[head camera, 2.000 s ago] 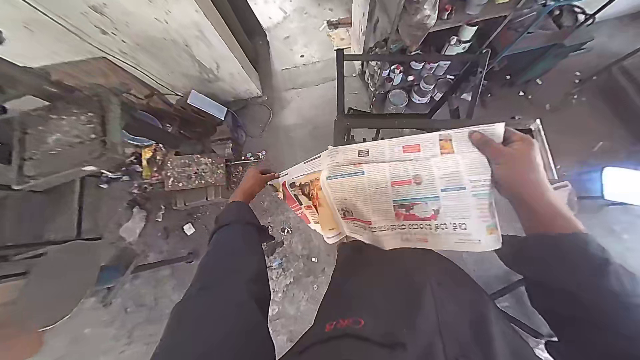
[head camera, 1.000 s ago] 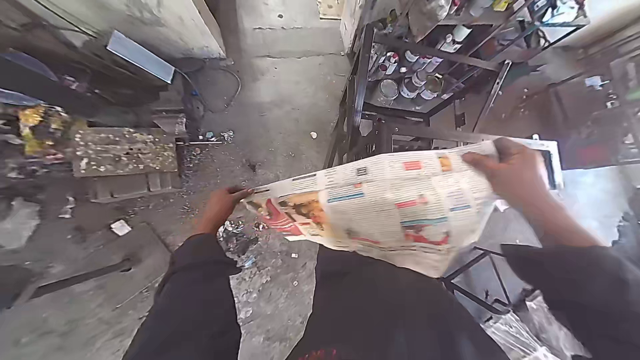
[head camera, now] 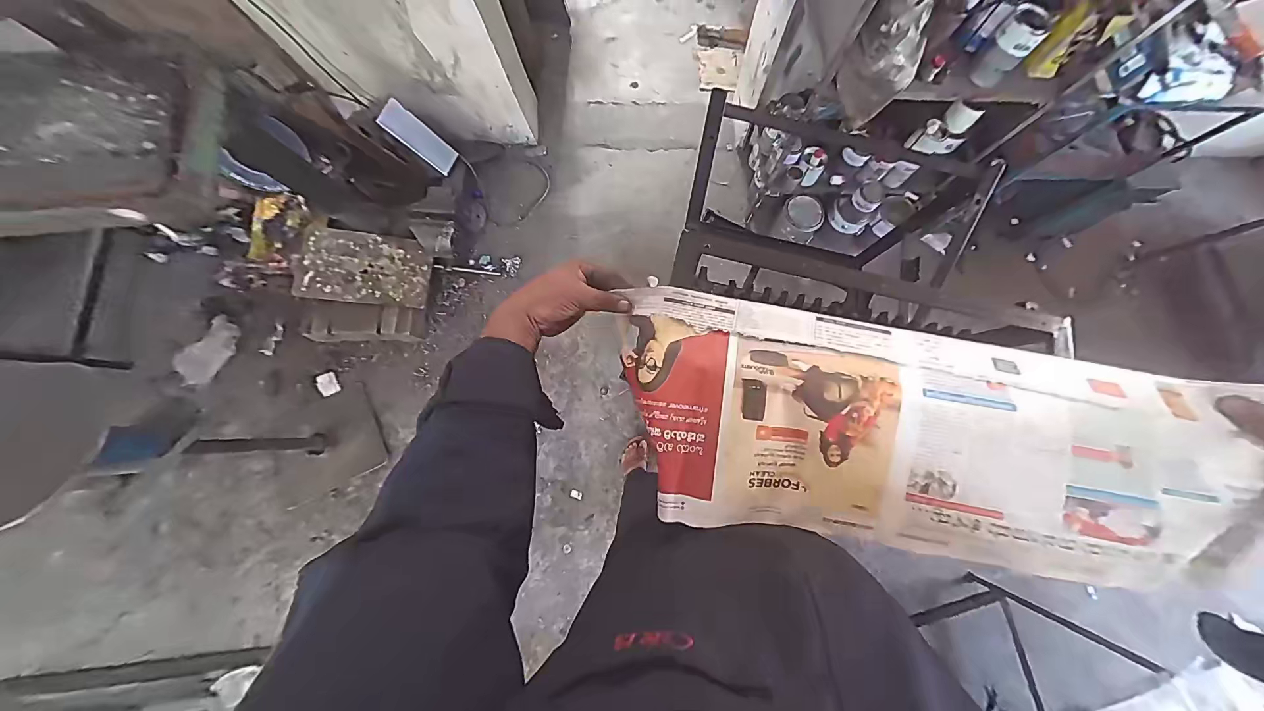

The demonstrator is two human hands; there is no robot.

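Observation:
A wide strip of newspaper (head camera: 820,425) is stretched across my front, bearing print, a red panel and coloured pictures. My left hand (head camera: 561,301) pinches its upper left corner between thumb and fingers. At the right edge of the view, my right hand (head camera: 1239,415) is partly cut off and blurred, at the paper's far end; its fingertips lie over the sheet. Behind the paper's upper edge is a dark metal frame (head camera: 790,262), partly covered by it.
Jars and cans (head camera: 849,207) stand on a rack at the upper right, below a cluttered shelf (head camera: 1027,89). A speckled block (head camera: 360,267) sits among debris on the left. A thin metal frame (head camera: 1007,602) lies low on the right. Scraps dot the concrete floor (head camera: 632,188).
The newspaper, bunched and slanted between my hands two seconds ago, is now spread wide, showing more of its pictures. My hands are farther apart, the right one now at the view's edge.

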